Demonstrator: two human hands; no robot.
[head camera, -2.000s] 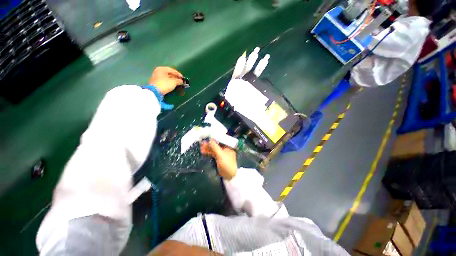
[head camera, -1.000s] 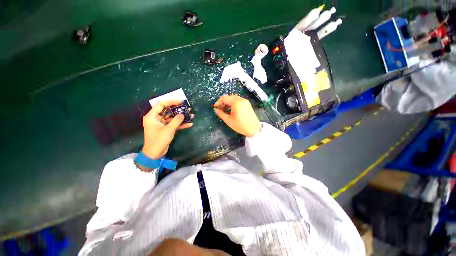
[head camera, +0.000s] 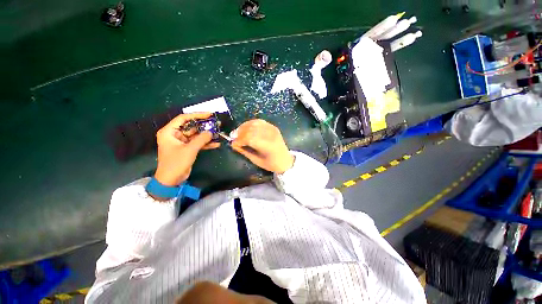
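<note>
My left hand (head camera: 177, 148), with a blue wrist strap, holds a small black unit (head camera: 208, 126) between thumb and fingers above the bench. My right hand (head camera: 259, 142) is just right of it, fingertips pinched on a small slim light-coloured thing (head camera: 226, 137) whose tip points at the unit; I cannot tell exactly what it is. A white card (head camera: 215, 106) lies behind my left hand, by a dark pad (head camera: 132, 139). Another black unit (head camera: 260, 60) sits on the green bench beyond the hands.
A glue syringe (head camera: 310, 102) lies by white tissue (head camera: 286, 81) and a paper roll (head camera: 323, 58). Right of them is a black controller (head camera: 352, 98) with white bottles (head camera: 406, 40). Two more black units are at the back. A person's white sleeve (head camera: 484, 120) is at right.
My right hand has moved left to the unit and now pinches a small slim thing. My left hand still holds the unit, slightly further left in view.
</note>
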